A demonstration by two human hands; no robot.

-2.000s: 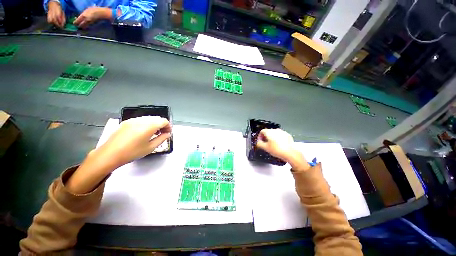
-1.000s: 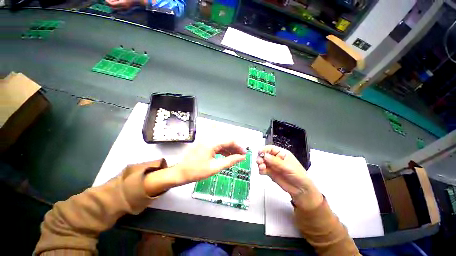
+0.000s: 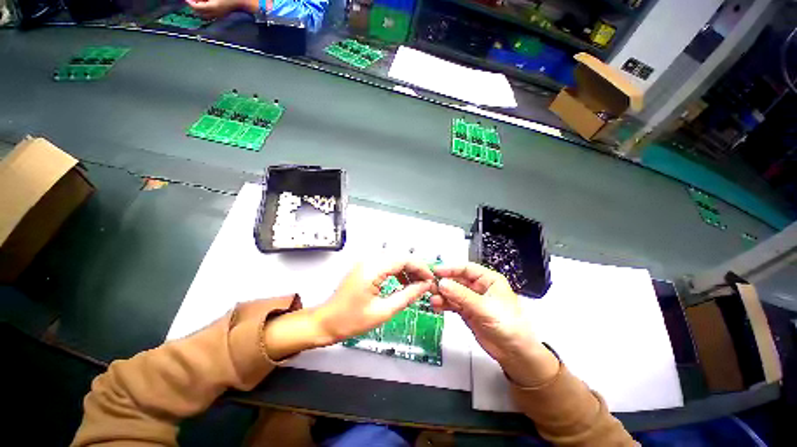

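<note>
A green circuit board panel [image 3: 404,330] lies on white paper in front of me, its upper part mostly covered by my hands. My left hand [image 3: 377,301] and my right hand [image 3: 479,307] meet fingertip to fingertip over the board's upper part. The fingertips are pinched close; whether a small part sits between them is too small to tell. The left component bin [image 3: 302,173] holds white components [image 3: 301,229]. The right component bin [image 3: 539,253] holds dark components [image 3: 501,262].
Several green boards lie on the dark green belt [image 3: 349,140] beyond the bins. A cardboard box [image 3: 35,205] stands at the left, another [image 3: 730,336] at the right, a third [image 3: 603,96] across the belt. A person's blue sleeve [image 3: 297,12] shows at the top.
My hands left the two bins and came together over the board; in the last second their fingertips closed up to each other. Boards on the belt shifted slightly right in the view.
</note>
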